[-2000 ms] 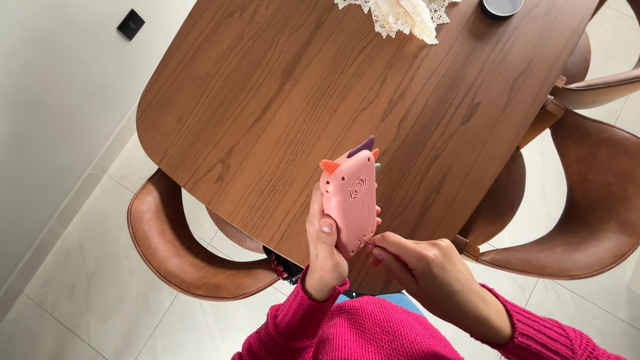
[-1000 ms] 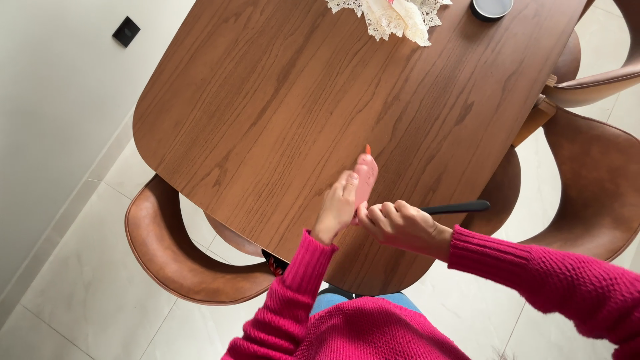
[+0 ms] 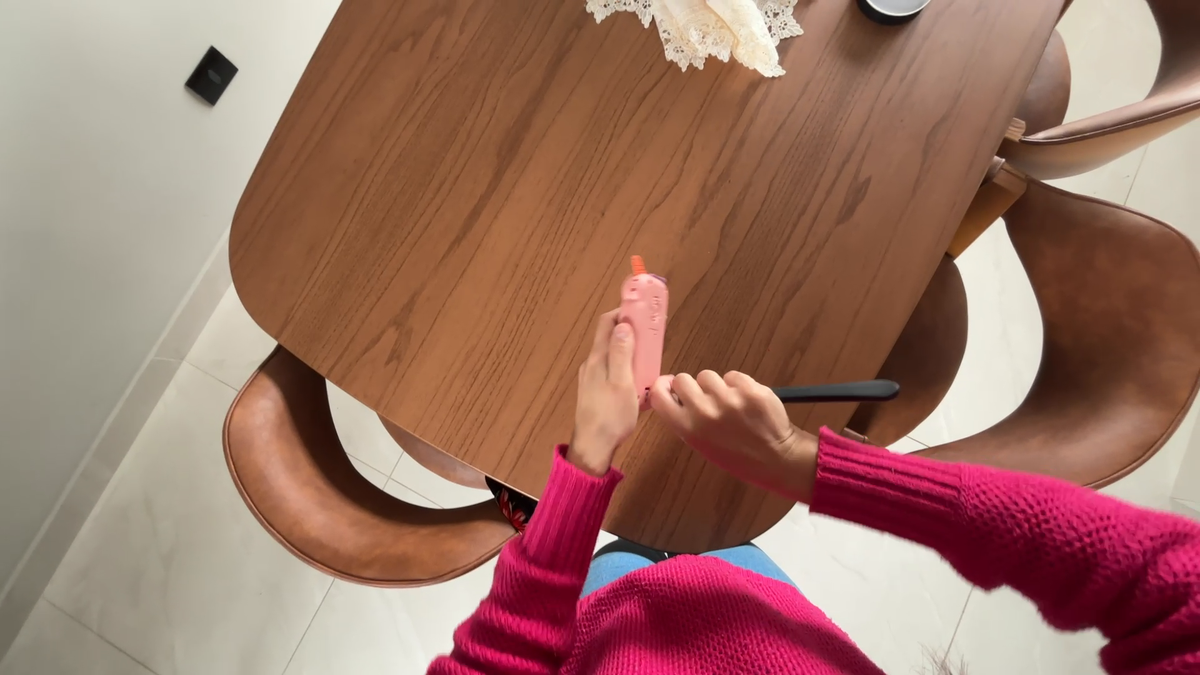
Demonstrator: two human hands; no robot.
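Note:
My left hand holds a pink plastic toy upright over the near part of the table. The toy has an orange tip at its top, a purple part beside it and raised marks on its side. My right hand is closed on a tool with a black handle, which sticks out to the right. Its fingers meet the toy's lower end, and the tool's working end is hidden there.
A wooden table lies under my hands. At its far side are a lace cloth and a round dark-rimmed container. Brown chairs stand at the left and right. A black wall plate is at upper left.
The toy has turned from showing its broad face to a narrow side. The black handle, not visible two seconds ago, now sticks out beyond my right hand.

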